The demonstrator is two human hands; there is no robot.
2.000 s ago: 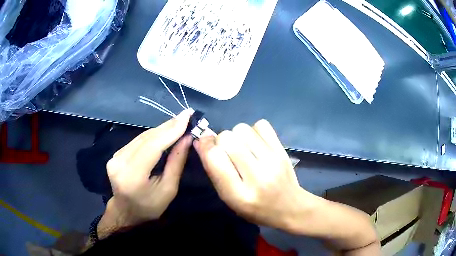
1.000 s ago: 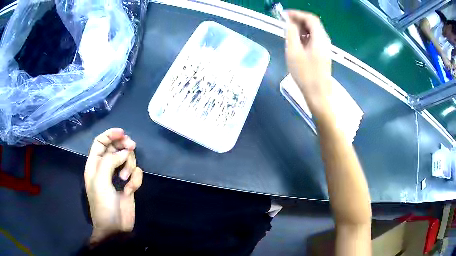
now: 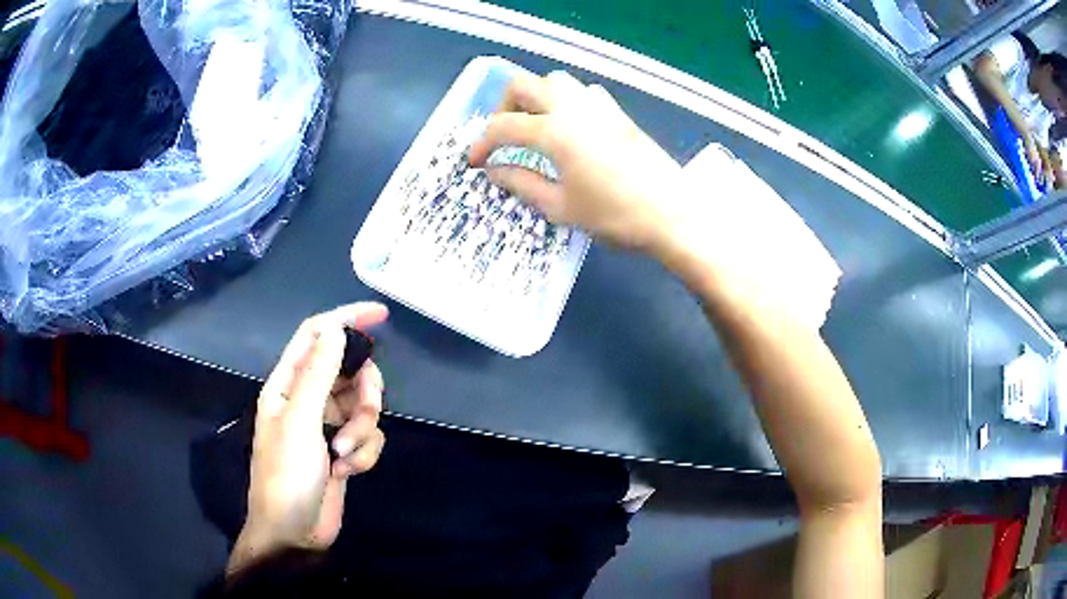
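A clear whitish tray [image 3: 515,330] with rounded corners lies on the dark grey bench, full of jumbled leaded components [image 3: 462,217]. My right hand [image 3: 573,158] is over the tray's upper part, fingers curled and apart; no held piece shows. My left hand [image 3: 316,427] is below and left of the tray, at the bench's front edge. It pinches a small black housing [image 3: 356,351] between thumb and fingers. A finished subassembly [image 3: 763,55], black with white leads at both ends, lies alone on the green belt.
A crumpled clear bag [image 3: 252,193], open and dark inside, is at left. A second tray with white strips [image 3: 761,234] is right, partly behind my right forearm. A pale metal rail [image 3: 819,146] borders the belt. Another person [image 3: 1006,88] is at upper right. A cardboard box [image 3: 842,567] is below the bench.
My right hand has moved from the belt left to the parts tray, leaving the subassembly on the belt. My left hand has moved slightly right and now shows a black housing in its fingers.
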